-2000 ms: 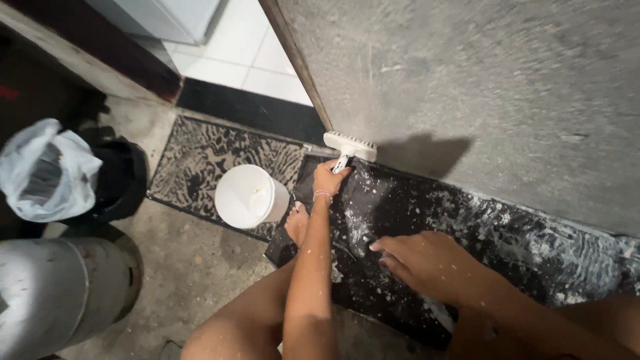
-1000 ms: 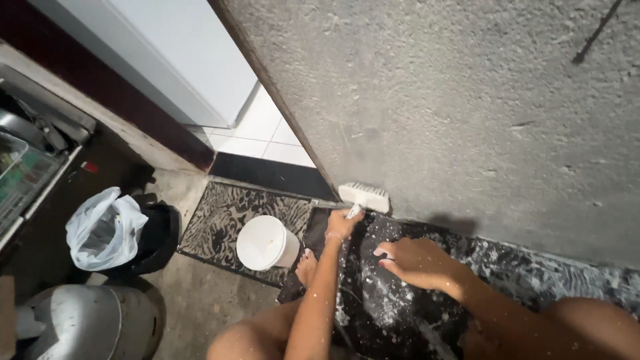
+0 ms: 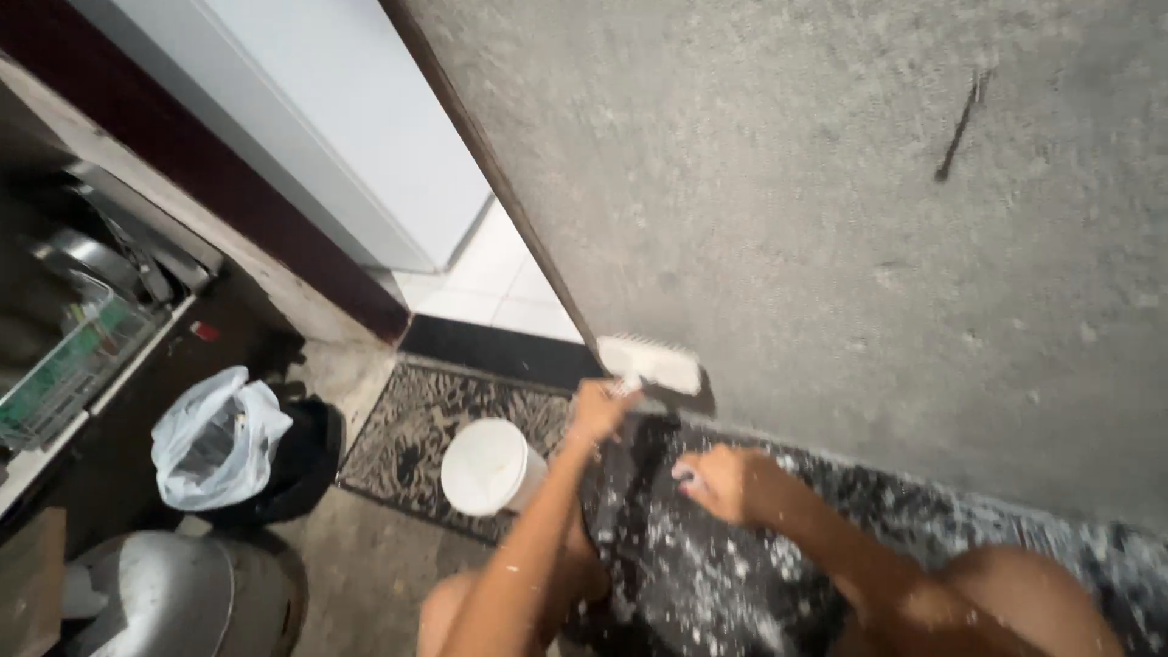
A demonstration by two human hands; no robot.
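My left hand (image 3: 602,411) is closed around the handle of a white brush (image 3: 650,362), whose head lies against the foot of the grey rough wall (image 3: 821,228). To its right, my right hand (image 3: 730,484) hangs over a dark sheet (image 3: 657,547) spattered with white; its fingers are curled, and whether they hold something small cannot be told. A white plastic bucket (image 3: 488,467) stands left of my left forearm on a patterned doormat (image 3: 415,429). The brush's bristles are blurred.
A bin with a white plastic bag (image 3: 214,447) stands at the left, above a metal gas cylinder (image 3: 173,593). A counter with a dish rack (image 3: 78,365) and metal pans is at the far left. Beyond the dark door sill (image 3: 497,351) lies a white tiled floor (image 3: 511,283).
The view has shifted left and upward, bringing the counter into sight. My left hand keeps hold of the brush at the wall's foot. My right hand's fingers are more curled than two seconds ago.
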